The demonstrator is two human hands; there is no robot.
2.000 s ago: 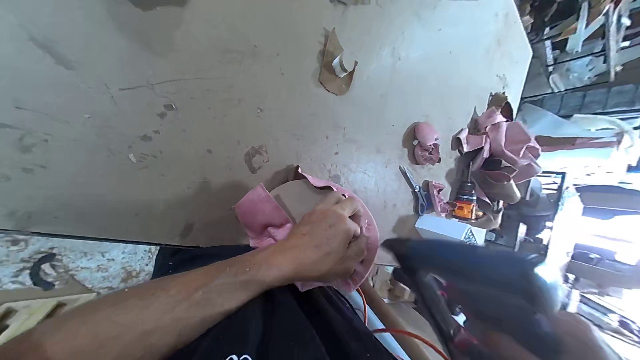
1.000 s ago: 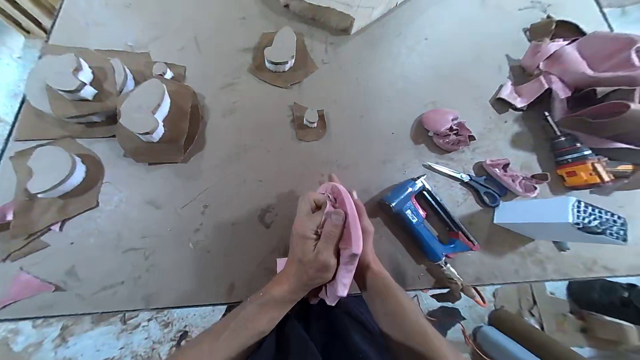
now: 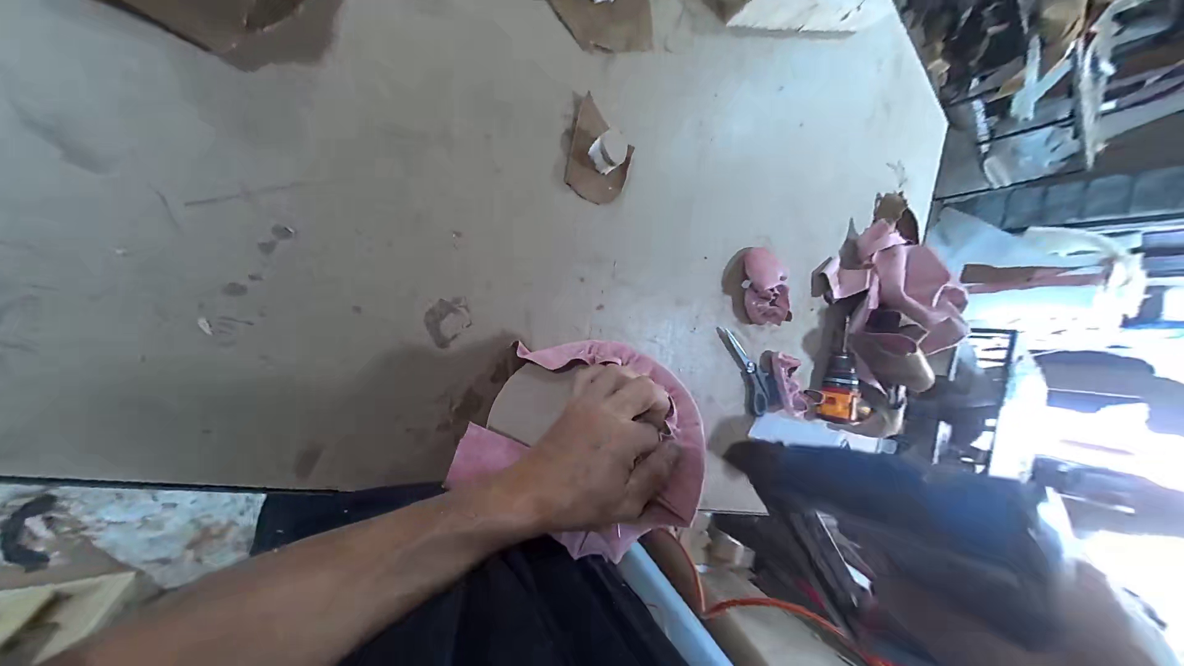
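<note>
My left hand (image 3: 606, 449) grips pink leather-like material (image 3: 686, 416), its fingers pressing the gathered edge onto a rounded, flat board (image 3: 529, 402). The piece rests at the table's near edge, by my lap; one pink flap sticks out at its left. At the lower right, a blurred blue pneumatic staple gun (image 3: 916, 518) is held by my right hand (image 3: 1101, 606), which is also blurred and partly cut off by the frame. The gun's nose points left, near the piece but apart from it. What lies under my left fingers is hidden.
Scissors (image 3: 747, 370), a small pink-covered form (image 3: 766, 285), a pink scrap (image 3: 788, 384) and an orange-and-black drill (image 3: 840, 393) lie to the right, beside crumpled pink material (image 3: 911, 296). A brown scrap (image 3: 592, 166) bears a white piece. An orange hose (image 3: 768, 603) runs below the table edge.
The staple gun, on the table one second ago, is now in my right hand. That hand has let go of the pink piece, which my left hand still holds. The view has turned strongly.
</note>
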